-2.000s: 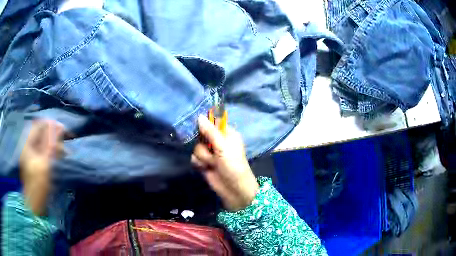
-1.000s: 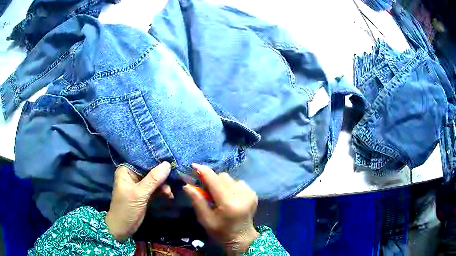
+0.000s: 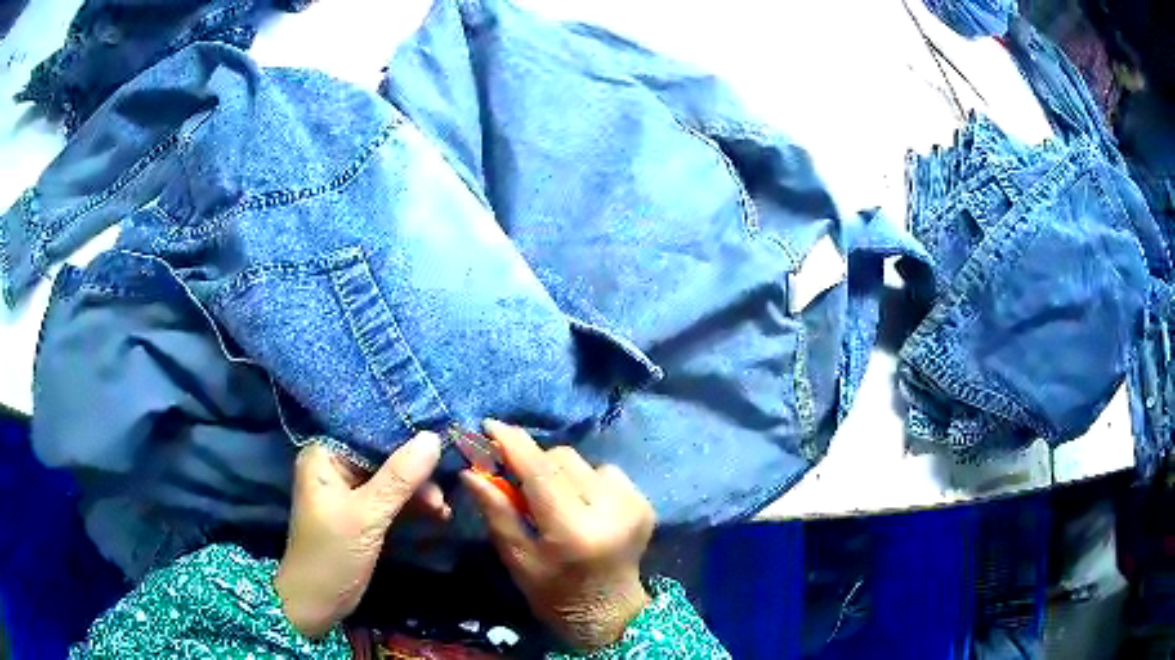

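A blue denim garment (image 3: pixel 515 194) lies spread before me, with a stitched placket strip (image 3: pixel 380 338) running down towards my hands and a white label (image 3: pixel 817 275) at its right. My left hand (image 3: pixel 345 522) pinches the garment's near edge at the lower end of the strip. My right hand (image 3: pixel 567 522) holds orange-red thread snips (image 3: pixel 500 481). Their metal blades point up and left at the stitched edge just right of my left thumb. Whether the blades are shut is too small to tell.
A stack of folded denim (image 3: pixel 1044 297) lies on the white table (image 3: pixel 902 477) at the right. More dark denim (image 3: pixel 142 58) lies at the upper left. A blue crate (image 3: pixel 876 587) stands below the table edge at lower right. Green patterned sleeves cover my forearms.
Since two seconds ago, my left hand has come in from the far left and gripped the garment edge. The snips have moved to that edge. Over the last second, both hands have barely moved.
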